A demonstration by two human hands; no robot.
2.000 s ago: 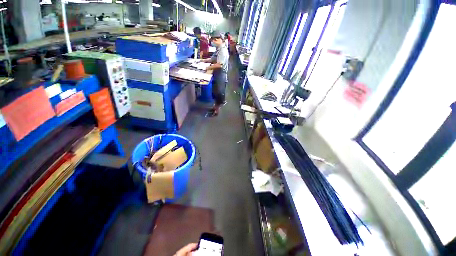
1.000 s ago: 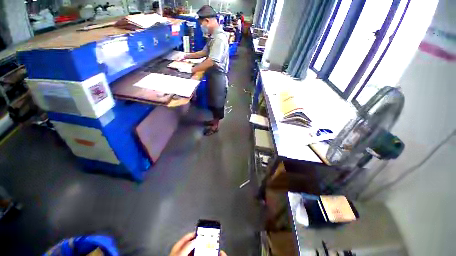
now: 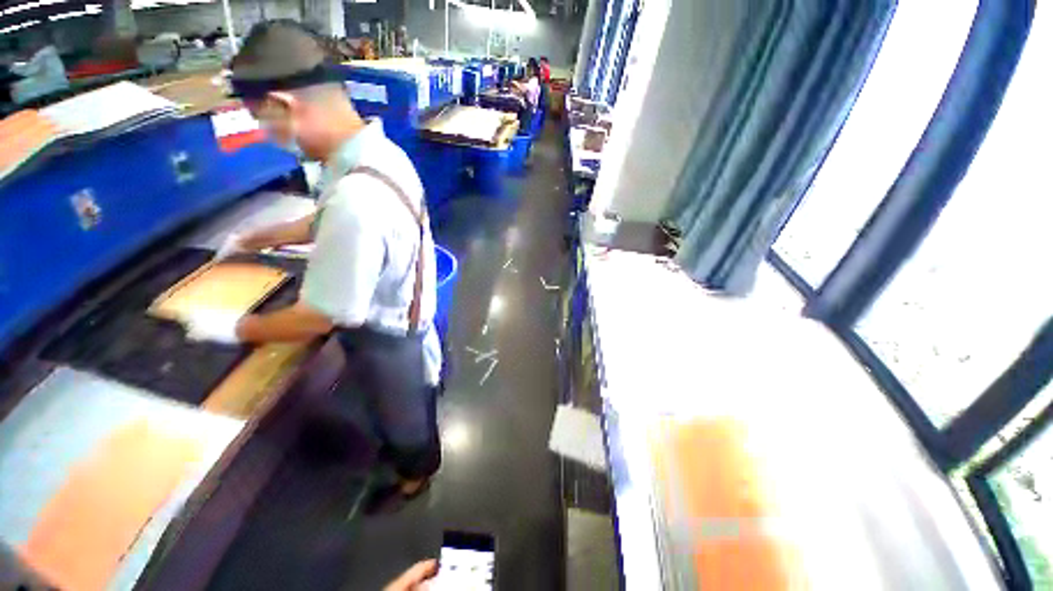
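Note:
My left hand is at the bottom edge, mostly cut off by the frame. It holds a smartphone at the phone's left side. The phone is black at its top and its lower screen glows white; its lower end is cut off by the frame. The screen's content is too blurred to read. My right hand is not in view.
A person in a grey shirt stands close on the left at a blue press, handling an orange-tan sheet. A dark aisle runs ahead. A white bench with an orange-tan stack lies right, beneath curtained windows.
The view has moved forward along the aisle. The person and press are much nearer. The fan and blue bin in front have left the picture. The phone is still held, now lower in the frame.

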